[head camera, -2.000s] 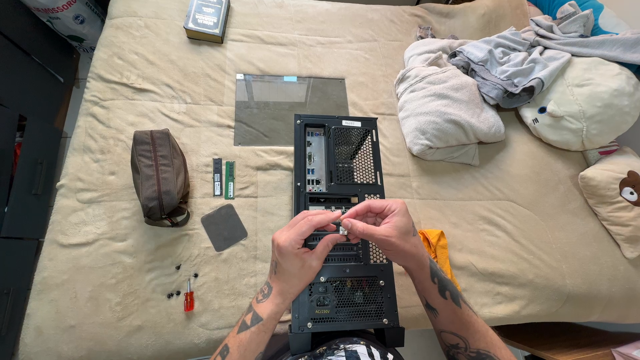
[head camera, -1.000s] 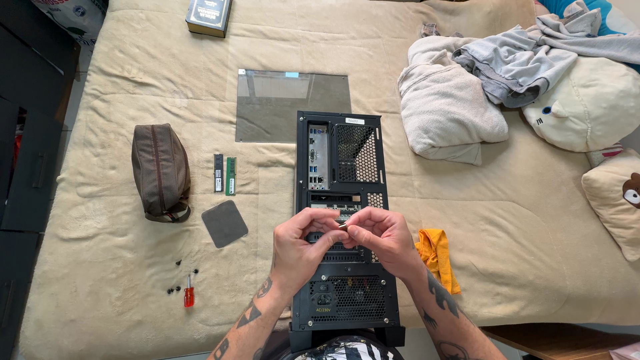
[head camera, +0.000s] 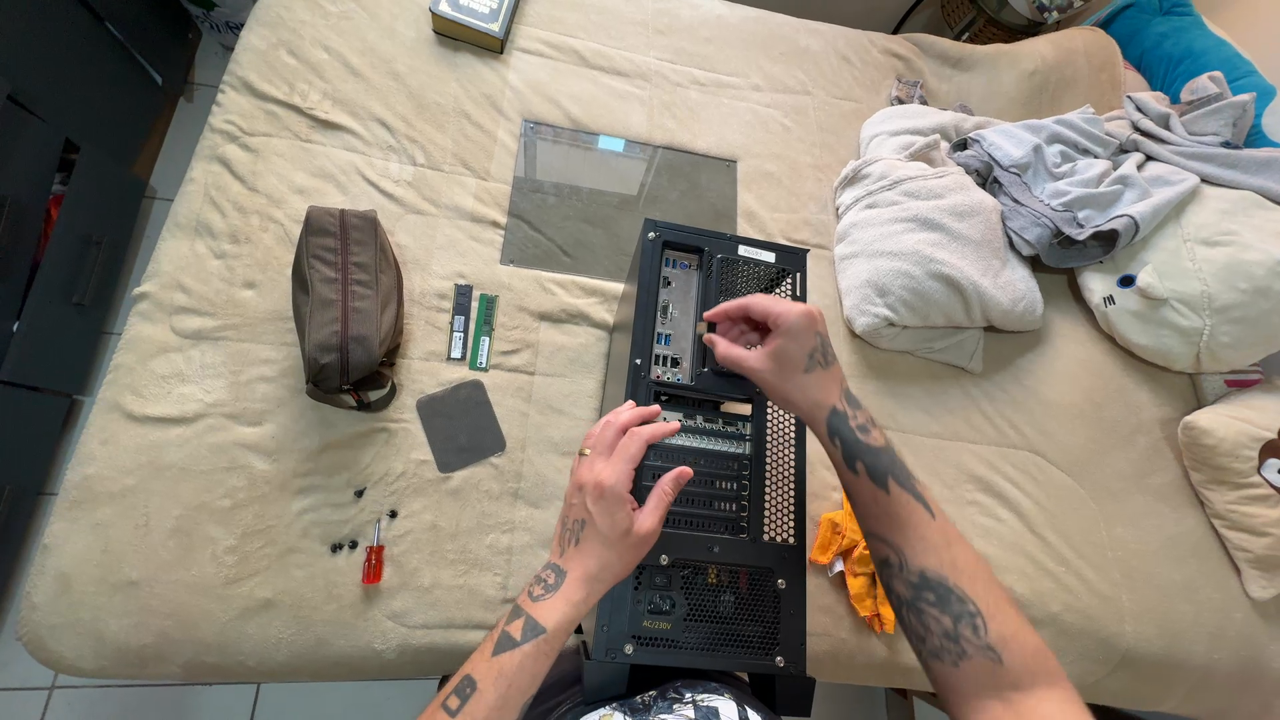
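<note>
A black computer tower case (head camera: 720, 555) stands with its rear panel facing up, showing the motherboard ports, expansion slots and power supply. My left hand (head camera: 625, 490) has its fingers apart, over the left edge of the case beside the expansion slots. Above the port area, my right hand (head camera: 765, 345) pinches a small object (head camera: 705, 326) between thumb and index finger; its kind cannot be told. The slot area (head camera: 705, 425) shows a gap and metal brackets between the hands. Part of the vented panel lies hidden behind my right hand.
On the bed's beige blanket (head camera: 250, 600) lie a brown zip pouch (head camera: 348, 300), two memory modules (head camera: 460, 322), a dark square pad (head camera: 461, 426), a red screwdriver (head camera: 373, 562), several screws (head camera: 345, 546), a glass panel (head camera: 590, 215), a book (head camera: 474, 22), an orange cloth (head camera: 858, 570) and pillows (head camera: 930, 230).
My hands, together over the slots before, are now apart. The right has moved up toward the ports with the small object; the left has moved slightly left and its fingers have spread.
</note>
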